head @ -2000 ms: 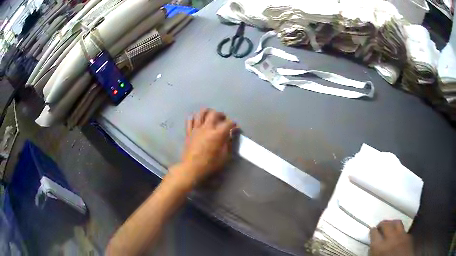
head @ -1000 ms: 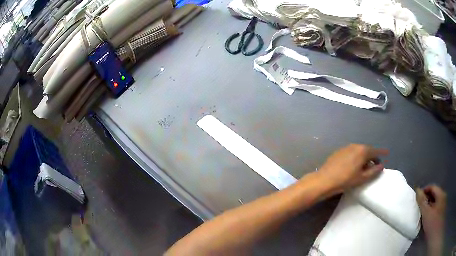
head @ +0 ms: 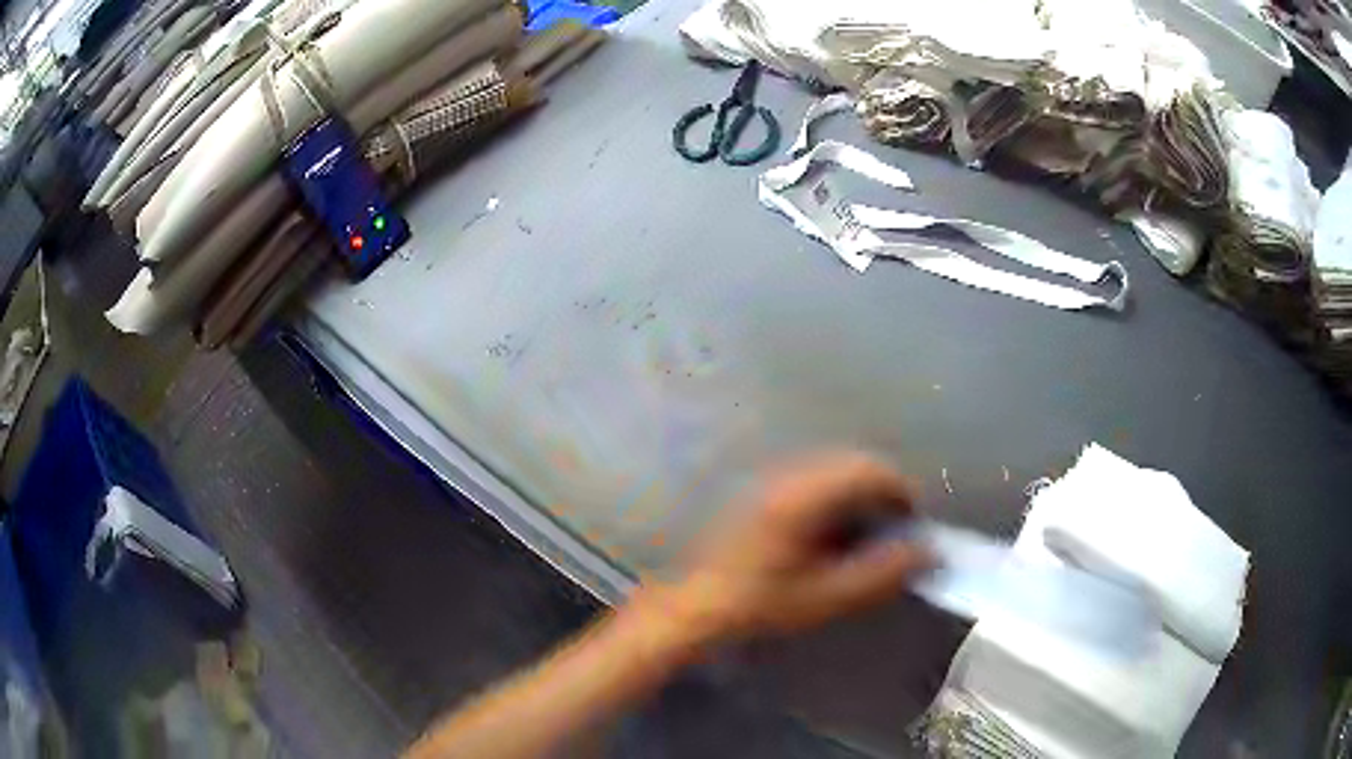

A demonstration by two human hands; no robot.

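My left hand [head: 830, 541] is blurred over the front of the table. It grips the left end of a flat white strip [head: 971, 571]. The strip's right part lies over or just above a stack of white cloth panels [head: 1097, 675] at the lower right; contact cannot be told. The stack's top panel has a crease across it, and its lower left edges are frayed. My right hand is out of the picture.
Black scissors [head: 727, 131] and a limp white tape loop [head: 964, 252] lie on the grey table [head: 593, 319]. White cloth bundles [head: 1068, 89] line the far side. A phone [head: 346, 197] rests against beige rolls [head: 223, 193] at left. A blue bin [head: 60, 475] stands lower left.
My left hand has left the panel stack and taken the strip from the table, bringing it over the stack. My right hand, earlier at the stack's right side, has gone out of view.
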